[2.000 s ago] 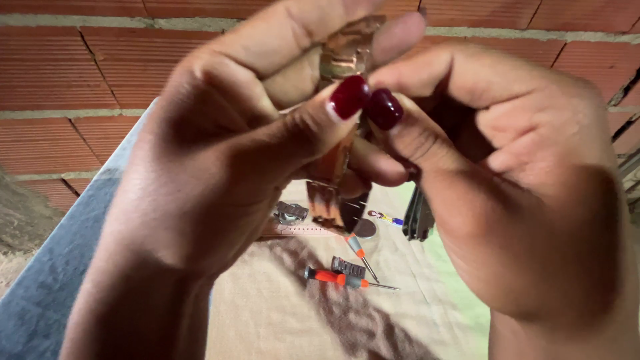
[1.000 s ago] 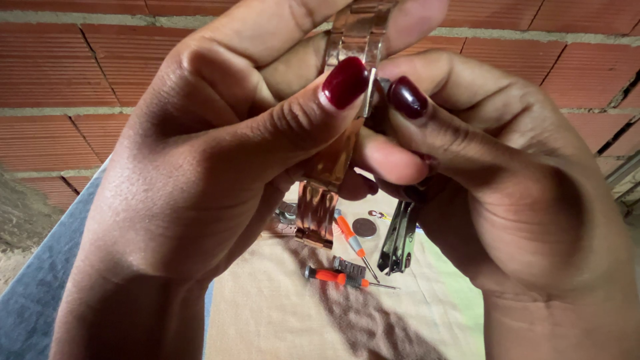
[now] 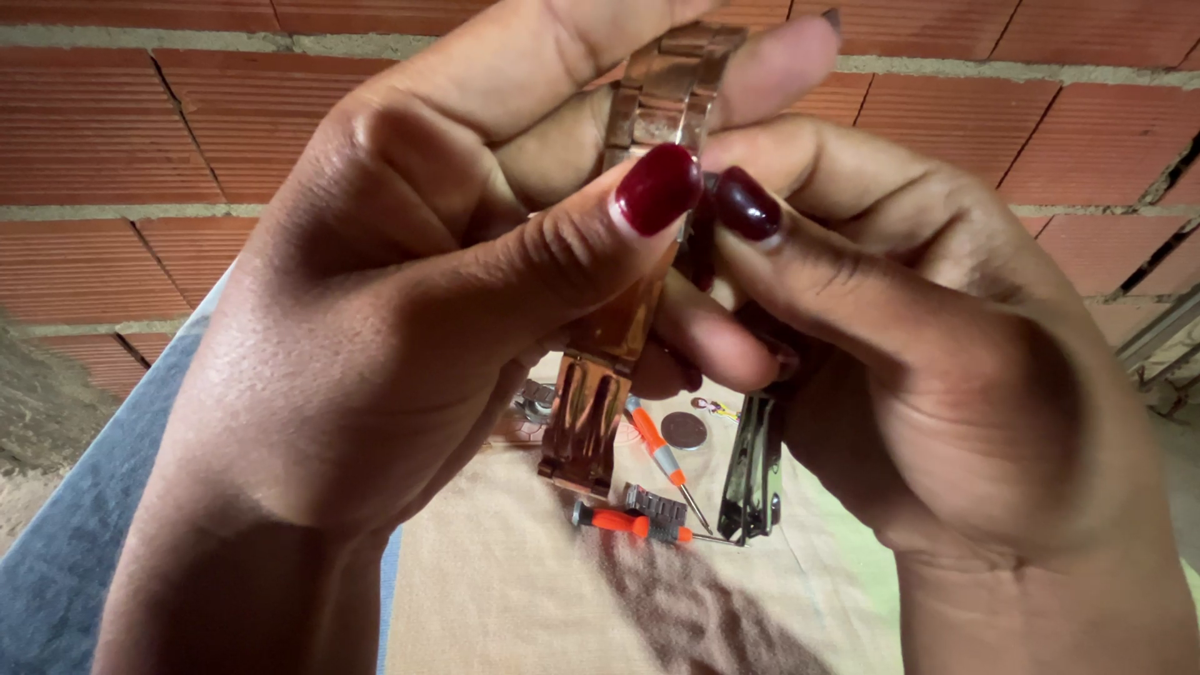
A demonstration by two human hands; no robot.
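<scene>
A rose-gold metal watch bracelet (image 3: 586, 422) is pinched between the thumb and fingers of my left hand (image 3: 450, 272), its links upright and its folding clasp part hanging below. My right hand (image 3: 900, 272) touches the bracelet's right edge with thumb and index fingertips. From beneath my right palm hangs a shiny metal tool (image 3: 752, 473) with several long narrow arms, its upper part hidden in the hand. What lies between the two thumb tips is mostly covered by the fingers.
On the beige cloth (image 3: 506, 600) lie two orange-and-grey screwdrivers (image 3: 653, 433), (image 3: 614, 520), a dark ridged piece (image 3: 656, 504), a round dark disc (image 3: 684, 430), a small colourful figure (image 3: 714, 407) and a metal part (image 3: 534, 401). A brick wall (image 3: 84, 122) stands behind.
The bracelet's clasp end and the metal tool hang lower than two seconds ago, and more of the tool shows. Both hands keep their hold at the bracelet, the thumb tips close together.
</scene>
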